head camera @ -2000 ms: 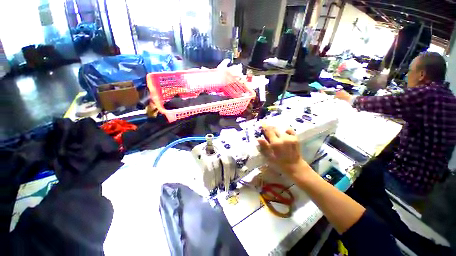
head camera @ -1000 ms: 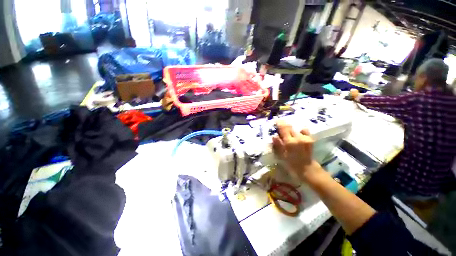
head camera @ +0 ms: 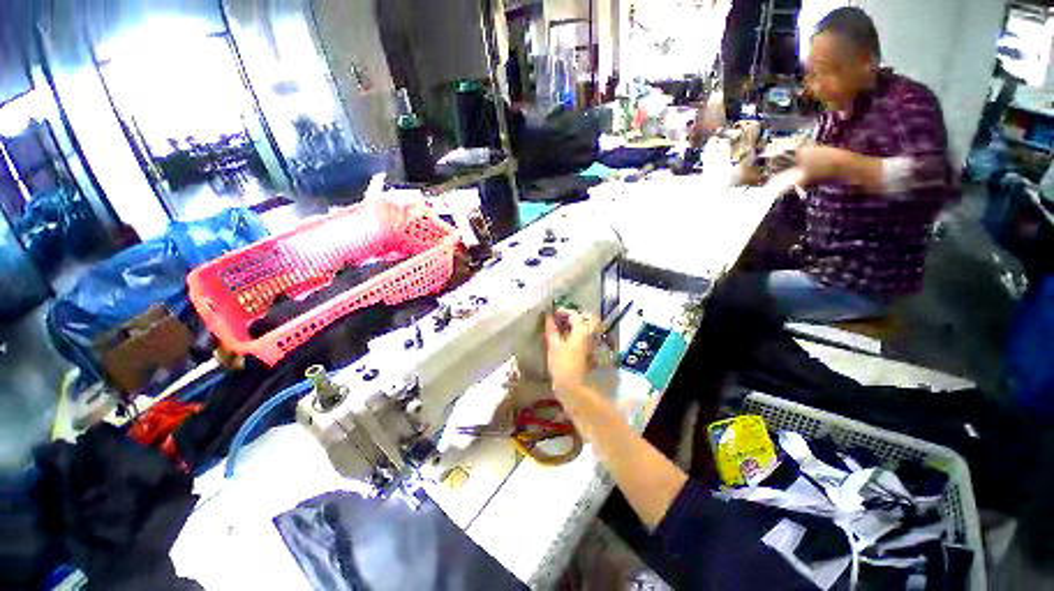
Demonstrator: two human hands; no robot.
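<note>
The white sewing machine (head camera: pixel 497 303) stands across the table. My right hand (head camera: pixel 574 350) is at the right part of its body, fingertips close together at a small dark and green spot; whether they hold something is unclear. A dark, slightly shiny fabric panel (head camera: pixel 376 545) lies at the left, needle end, its upper edge close to the presser foot area. Scissors with red and orange-yellow handles (head camera: pixel 547 433) lie under the machine arm. My left hand is not in view.
A pink-red basket (head camera: pixel 335 277) with dark pieces is behind the machine. A blue hose (head camera: pixel 249 429) curves at its left end. A teal control panel (head camera: pixel 654 352) is right of my hand. A scrap crate (head camera: pixel 965 496) holds a yellow packet (head camera: pixel 742 449). A person (head camera: pixel 869 185) sits beyond.
The view has swung right, bringing in the scrap crate. My right hand has moved from the machine head's top to the right part of its body. The other person's head and arms have changed position.
</note>
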